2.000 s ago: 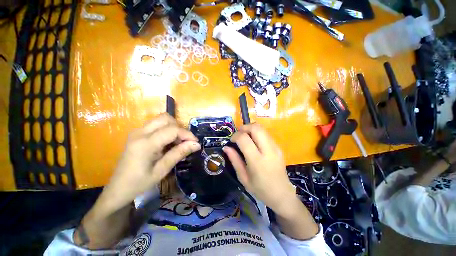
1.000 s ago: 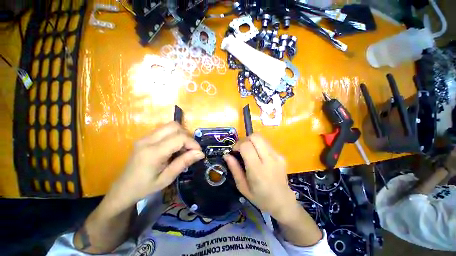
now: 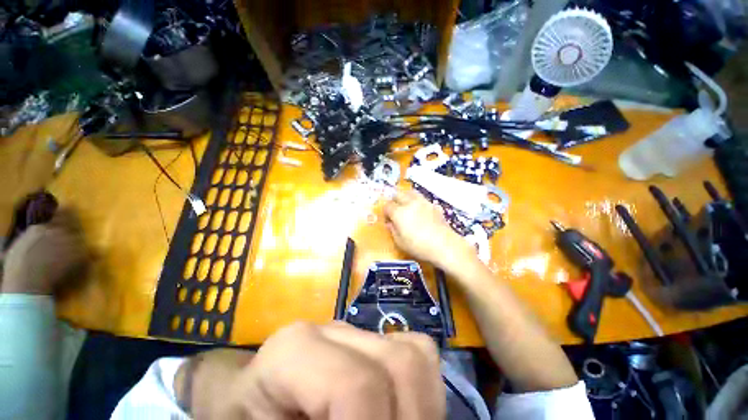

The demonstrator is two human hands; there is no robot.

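Note:
The dark camera housing (image 3: 367,309) stands at the bench's front edge, its window with thin wires facing up and a black antenna rod upright on each side. My left hand (image 3: 344,373) is large and blurred close to the camera, fingers curled, covering the housing's lower part; whether it holds anything is hidden. My right hand (image 3: 422,225) reaches past the housing, its fingertips down at the edge of the translucent sealing rings (image 3: 371,218); whether they pinch anything cannot be told. Glare washes out many rings.
A hot glue gun (image 3: 592,279) and another antenna housing (image 3: 693,283) lie right. A perforated panel (image 3: 215,234) is left, with another person's blurred hand beyond. Behind are a white tube (image 3: 451,190), fittings, black cables (image 3: 492,129), a squeeze bottle (image 3: 668,152) and a fan (image 3: 572,49).
Both hands have left the housing's window: the right moved forward to the rings, the left rose towards the camera. The view tilted up, showing the fan and another person's hand.

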